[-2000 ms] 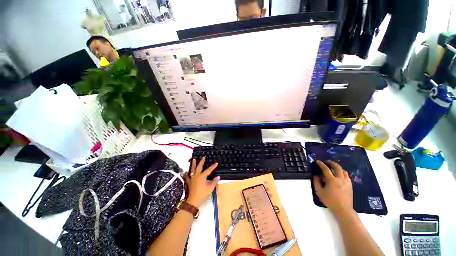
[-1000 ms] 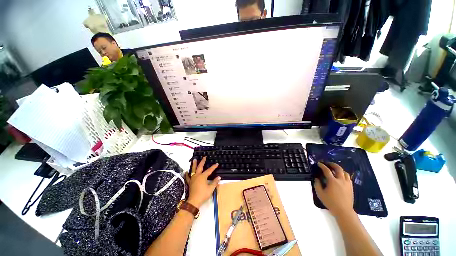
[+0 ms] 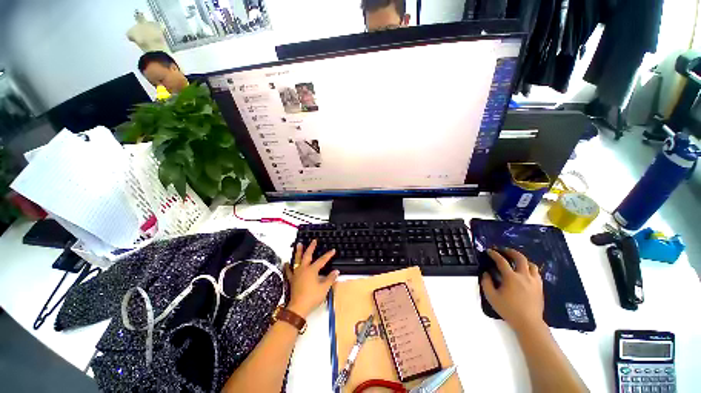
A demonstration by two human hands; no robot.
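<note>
My left hand (image 3: 309, 280) rests with spread fingers on the left end of the black keyboard (image 3: 384, 244). My right hand (image 3: 513, 285) lies over the dark mouse (image 3: 500, 263), on the dark mouse pad (image 3: 565, 269); the palm and fingers hide part of the mouse. The large monitor (image 3: 384, 115) shows a mostly white chat window with small pictures at its left. The smartphone (image 3: 406, 331) lies lit on the tan notebook (image 3: 353, 299). Beside it lies a thin silvery tool (image 3: 357, 349). Shears with red handles (image 3: 380, 386) are cut off by the lower edge.
The speckled garment (image 3: 254, 330) with a whitish tape (image 3: 147, 322) lies at left. Behind it are a white basket (image 3: 173, 201) and a plant (image 3: 188, 142). At right are a blue tin (image 3: 521, 193), yellow tape roll (image 3: 573, 213), stapler (image 3: 624, 275), calculator (image 3: 646, 368) and blue bottle (image 3: 657, 183). Two people sit behind.
The person at the back left has shifted and lowered their head. The camera view has moved slightly. Both my hands stay in place.
</note>
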